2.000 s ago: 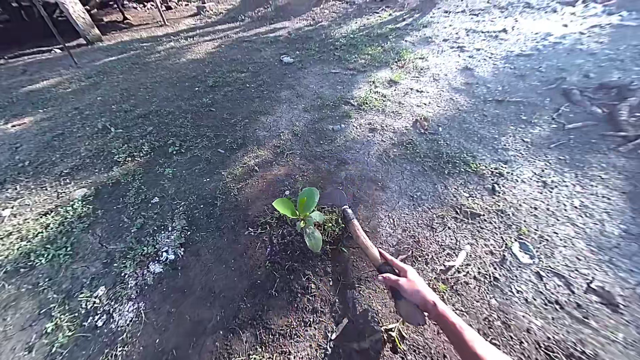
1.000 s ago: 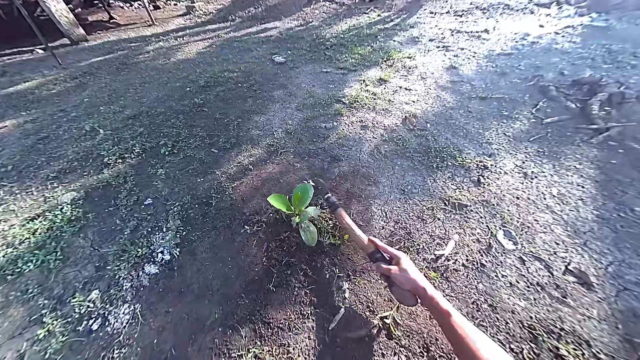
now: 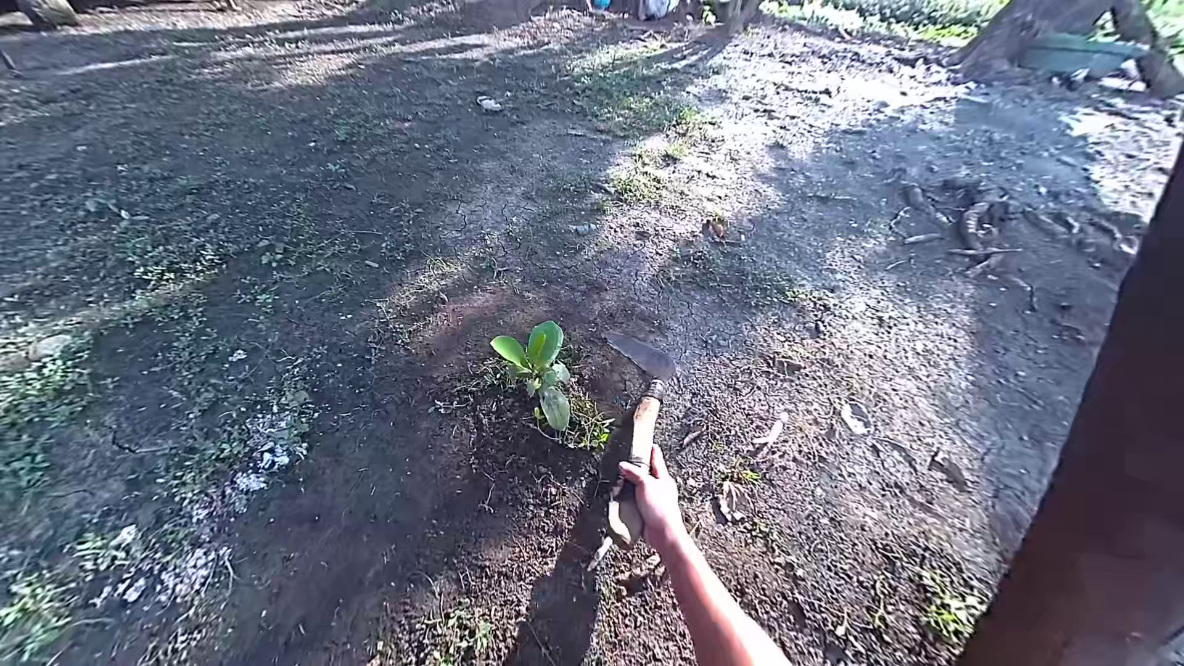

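Observation:
My right hand [image 3: 653, 495] grips the wooden handle of a hand tool with a short, broad metal blade [image 3: 642, 355], in the lower middle of the head view. The blade lies at or just above the soil, right of a small green leafy plant [image 3: 541, 363], and does not touch its leaves. Around the plant's base are loose dark soil and small weeds [image 3: 585, 424]. The rounded butt of the handle [image 3: 624, 520] sticks out below my hand. My left hand is not in view.
Exposed roots [image 3: 976, 227] lie at the right. A dark brown post or trunk [image 3: 1101, 462] fills the lower right edge. Dry leaves [image 3: 855, 418] and a pale stone-like object [image 3: 488, 104] are on the ground. A tree base [image 3: 1004, 42] stands at the top right.
The blade, beside the plant's upper right earlier, is now farther to its right, and the handle stands more upright. The view has shifted, bringing in the dark post or trunk.

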